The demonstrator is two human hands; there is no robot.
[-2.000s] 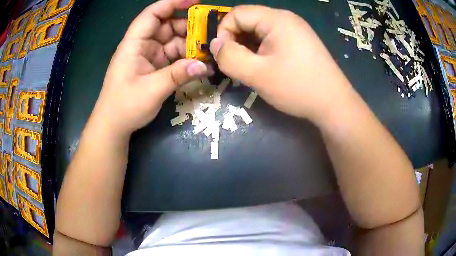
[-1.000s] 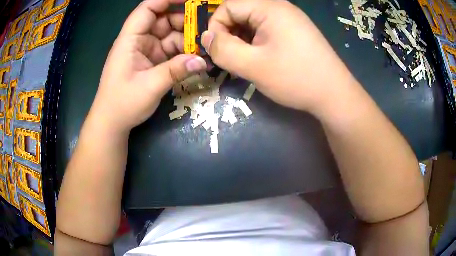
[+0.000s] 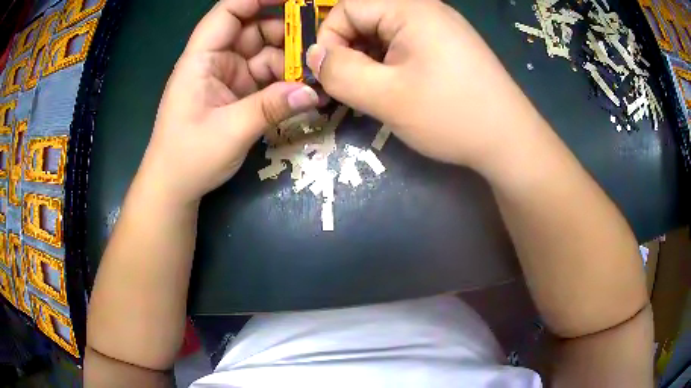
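Note:
My left hand (image 3: pixel 220 98) holds a yellow-orange housing (image 3: pixel 293 45) at the top centre, fingers behind its left side and thumb at its lower end. My right hand (image 3: pixel 409 76) has thumb and index fingertip pressed at the housing's right part, beside a narrow dark strip or gap (image 3: pixel 308 34); I cannot tell which it is. The right hand hides much of the housing, and its top is cut off by the picture's edge. A pile of cream strips (image 3: pixel 314 163) lies on the dark bench just below the hands.
A wider pile of cream strips with black pieces (image 3: pixel 606 61) lies at the upper right. A grey parts tray (image 3: pixel 45 114) with rows of yellow housings stands at the left, another (image 3: pixel 674 38) at the right edge. A cardboard box (image 3: pixel 670 295) shows at lower right.
Since the first frame the housing has moved slightly up and turned more edge-on, with the right fingertips shifted a little left. Since the second frame there is hardly any change.

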